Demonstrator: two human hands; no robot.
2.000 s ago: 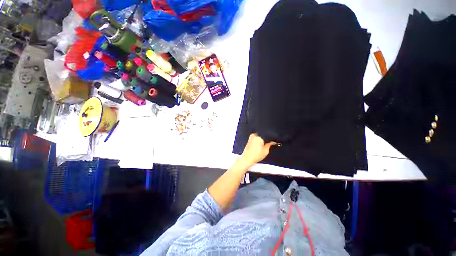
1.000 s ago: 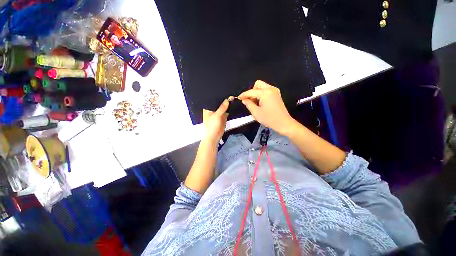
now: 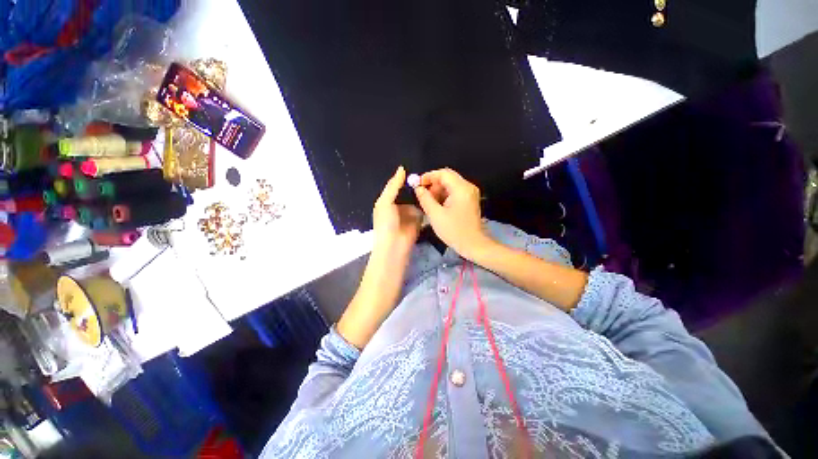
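A small shiny, pearly button [image 3: 413,180] shows between the fingertips of both hands, at the lower edge of the black fabric panel [image 3: 395,81]. My left hand [image 3: 395,213] is on the left of the button, with thumb and finger at the fabric edge. My right hand [image 3: 453,206] is on the right, thumb and finger pinched at the button. No needle or thread can be made out. A second black piece [image 3: 619,45] at the upper right carries a row of gold buttons [image 3: 659,11], cut off by the top edge.
Loose buttons [image 3: 221,229] lie left of the panel, beside a black disc [image 3: 233,176]. A smartphone [image 3: 211,109] lies above them by a bag of gold buttons [image 3: 189,154]. Thread cones [image 3: 112,190] and a yellow reel [image 3: 91,307] stand at left. The white table edge [image 3: 296,284] runs near my body.
Since two seconds ago, my right hand has come into view and met my left at the panel edge. Since one second ago, the button has turned to show brighter and the view has shifted slightly.
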